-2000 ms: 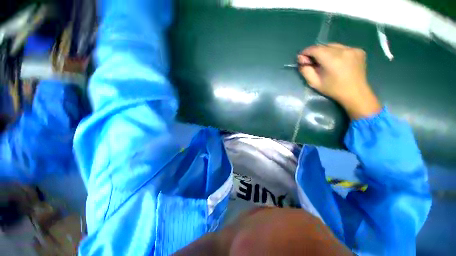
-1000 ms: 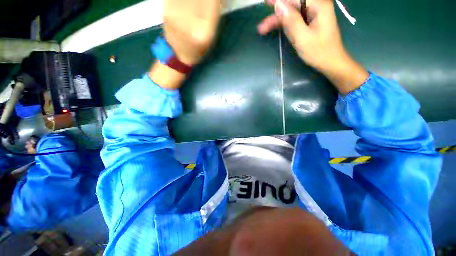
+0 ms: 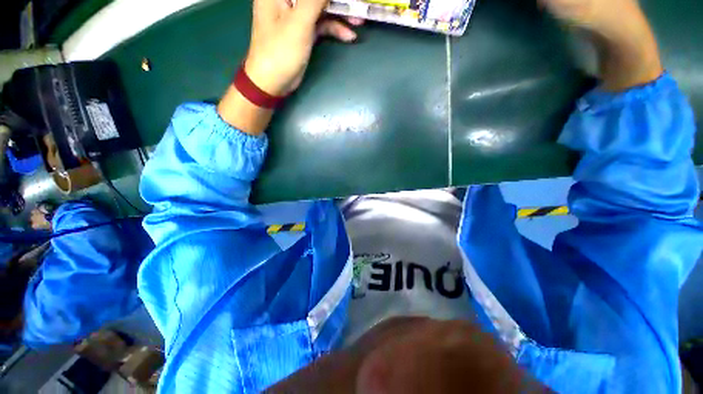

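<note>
A phone assembly (image 3: pixel 408 11) lies at the top edge of the picture, partly cut off. Its insides show, with a yellow strip and a crowded board area at the right end. My left hand (image 3: pixel 284 42), with a dark red wristband, is at its left end and holds it; part of the hand is cut off by the top edge. My right hand (image 3: pixel 609 27) is apart from the phone at the upper right, blurred and partly cut off. Its fingers and anything in them cannot be made out.
The glossy green bench (image 3: pixel 370 146) has a thin seam. A white rail (image 3: pixel 116 25) curves at the upper left. A black box (image 3: pixel 73 111) with a label and cables stands at the left, beside another person's blue sleeve (image 3: pixel 85 269). A tiny object (image 3: pixel 146 65) lies near the box.
The phone assembly has come into view at the top, at my left hand. My right hand has moved right, away from the middle; the dark stick seen in it is out of sight.
</note>
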